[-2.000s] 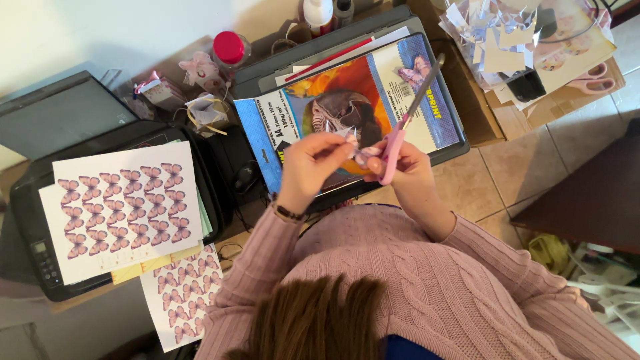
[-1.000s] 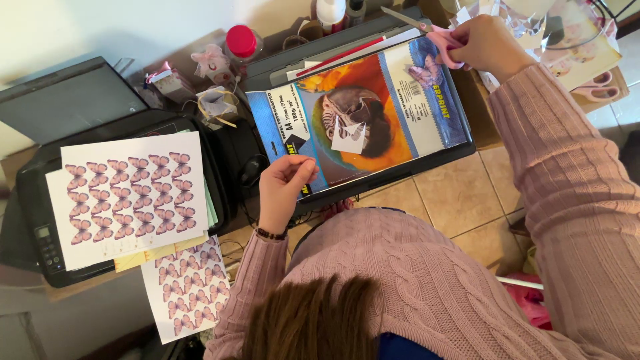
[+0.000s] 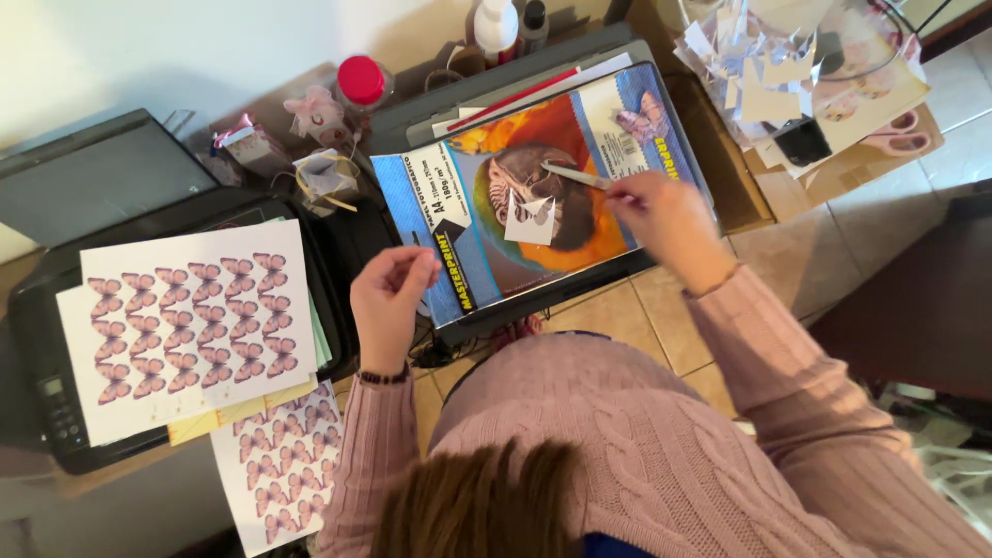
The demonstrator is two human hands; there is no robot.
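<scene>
My right hand [image 3: 659, 221] holds a pair of scissors [image 3: 577, 176], blades pointing left over the photo paper pack [image 3: 480, 209] with a parrot picture. My left hand [image 3: 395, 298] hovers at the pack's lower left edge, thumb near the fingertips; whether anything thin is between them cannot be told. A white paper offcut [image 3: 531, 225] with jagged cut edges lies on the parrot picture. One cut-out paper butterfly [image 3: 643, 116] rests at the pack's upper right. Printed butterfly sheets [image 3: 194, 325] lie on the printer at left, and another butterfly sheet [image 3: 287, 473] hangs lower.
A black printer [image 3: 74, 422] stands at left. Behind are a red-lidded jar [image 3: 362, 81], small decorated boxes [image 3: 252, 147] and a white bottle [image 3: 496, 31]. At upper right, a clear bag of paper scraps [image 3: 767, 85] sits near pink-handled scissors [image 3: 899, 136] on cardboard.
My right hand has moved from the butterfly at the pack's upper right down to its right side, with the scissors now over the parrot picture. Two seconds ago both hands were together over the pack.
</scene>
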